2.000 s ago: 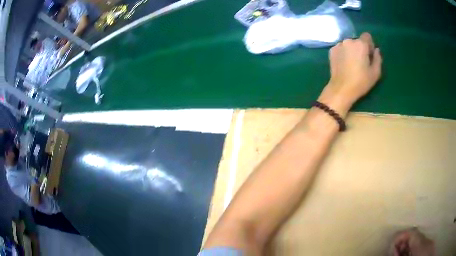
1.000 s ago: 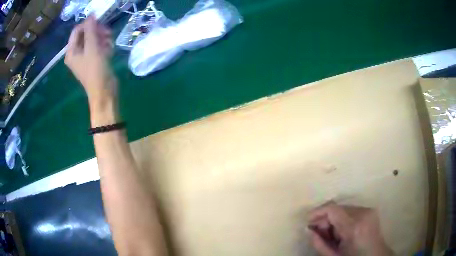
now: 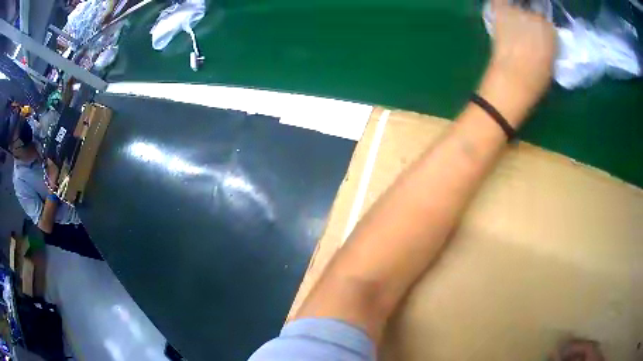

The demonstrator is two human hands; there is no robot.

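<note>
A white corded unit in a crinkled clear plastic bag (image 3: 589, 53) lies on the green conveyor belt at the upper right, blurred. My left hand (image 3: 525, 42), with a dark bead bracelet, is at the left part of this bag near the top edge. Its fingers are blurred and partly hidden, so I cannot tell if they grip the bag. My right hand (image 3: 579, 351) is small and cut off by the bottom edge at the lower right; its fingers are not clear. Another bagged unit (image 3: 176, 22) lies on the belt at the upper left, its white plug sticking out.
A tan cardboard mat (image 3: 507, 261) lies under my left forearm. A dark bench top (image 3: 204, 233) is left of it, beside the belt's white edge (image 3: 233, 99). A person in a grey shirt (image 3: 29, 187) is at the far left by a cardboard box (image 3: 92, 151).
The view has swung left, so the belt and bags show further right. My left hand, left of the bagged unit a second ago, now overlaps it. My right hand is mostly out of view.
</note>
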